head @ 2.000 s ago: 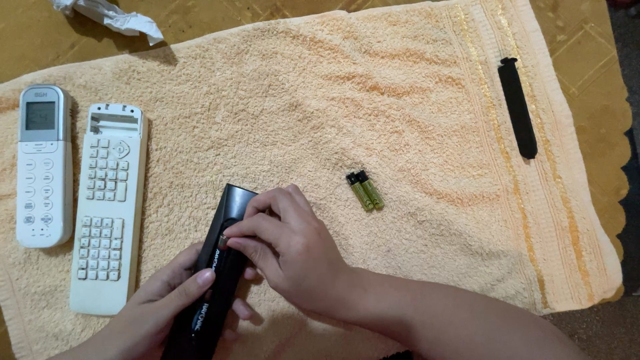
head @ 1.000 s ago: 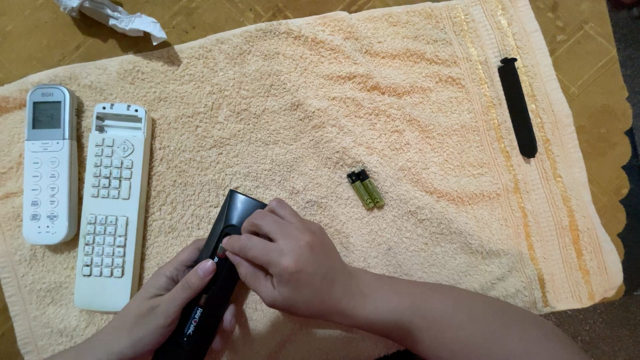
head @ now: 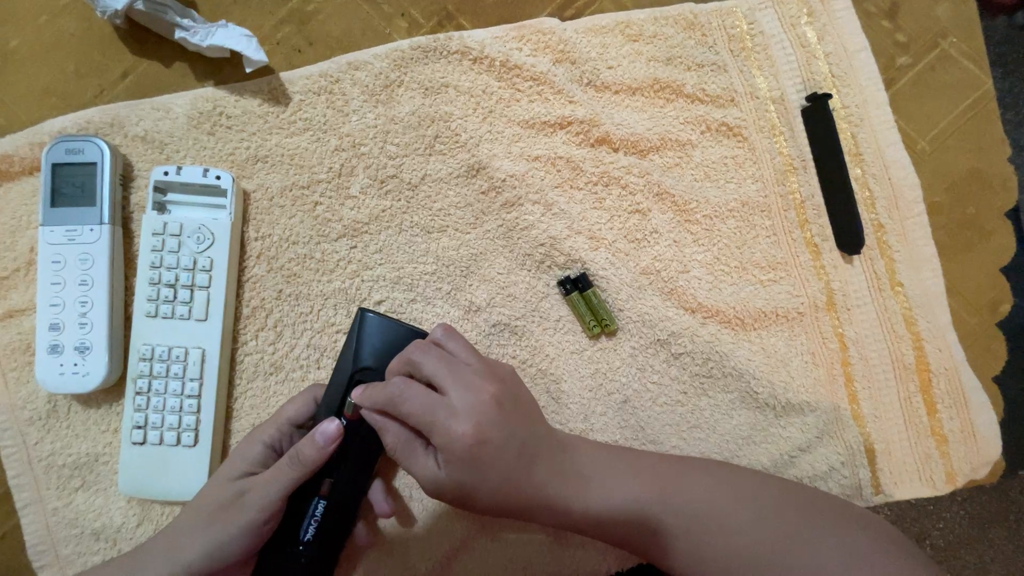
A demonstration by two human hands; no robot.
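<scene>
A black remote control [head: 380,336] lies tilted in my left hand [head: 284,464], thumb along its edge and fingers beneath. In its long compartment sits a dark Rayovac battery [head: 312,516]. My right hand [head: 472,416] is over the upper part, its thumb and index finger at the metal end of a battery [head: 350,406] in the compartment. How firmly they pinch it is partly hidden. Two green and black batteries [head: 588,306] lie side by side on the towel, right of the hands. Farther right rests a slim black battery cover [head: 834,176].
At the left on the peach towel [head: 448,160] lie a white BGH remote control [head: 76,312] with a small display and a long white keypad device [head: 172,472] with an uncovered compartment at its top. Crumpled white paper [head: 196,28] is on the gold tablecloth [head: 944,88].
Both hands stay at the black remote control, with only small shifts of the fingers. The two loose batteries and the black cover have not moved.
</scene>
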